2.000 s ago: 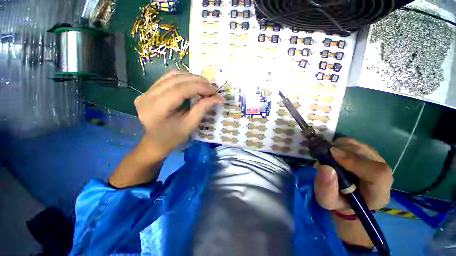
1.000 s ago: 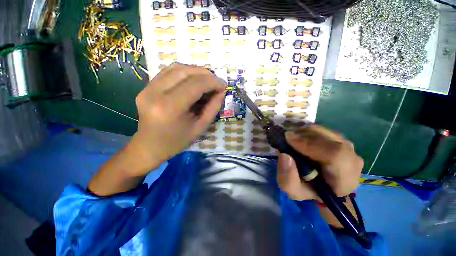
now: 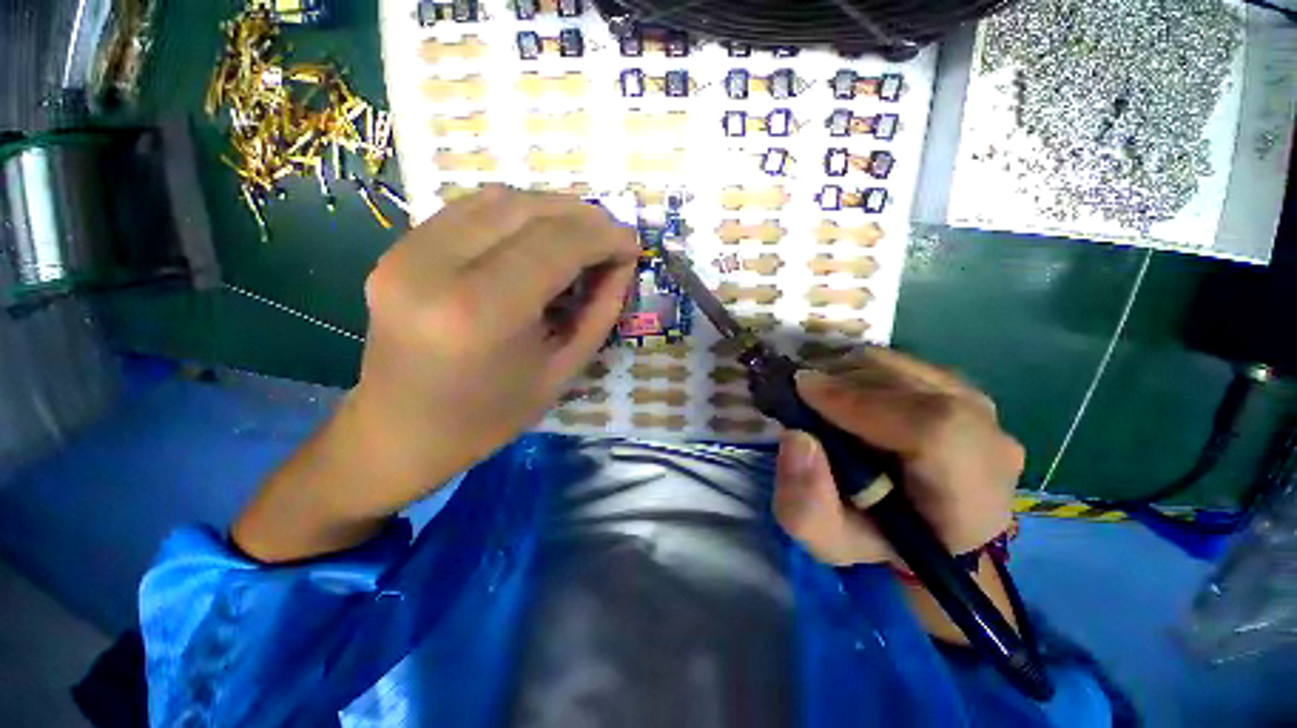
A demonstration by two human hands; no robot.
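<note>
My right hand (image 3: 903, 462) holds the black soldering iron (image 3: 818, 413) with a pale ring. Its metal tip points up-left and meets the upper part of a small circuit board (image 3: 654, 316) with a pink patch. My left hand (image 3: 491, 320) is at the board's left, thumb and fingertips pinched together close to the iron tip. Solder wire (image 3: 292, 310) runs from the left toward this hand; its end at the fingertips is hard to see. The board lies on a white tray (image 3: 605, 100) with rows of tan shapes and black-and-tan parts.
A loose heap of gold strips (image 3: 292, 121) lies on the green mat (image 3: 981, 341) at upper left. A solder spool (image 3: 64, 213) stands at the left edge. A black round fan grille (image 3: 797, 17) overhangs the top. A white box of grey speckled bits (image 3: 1124, 114) is at upper right.
The iron tip has come from the right of the board onto its upper part, and my left fingertips have closed in beside it. The whole view has shifted, so the tray appears further left.
</note>
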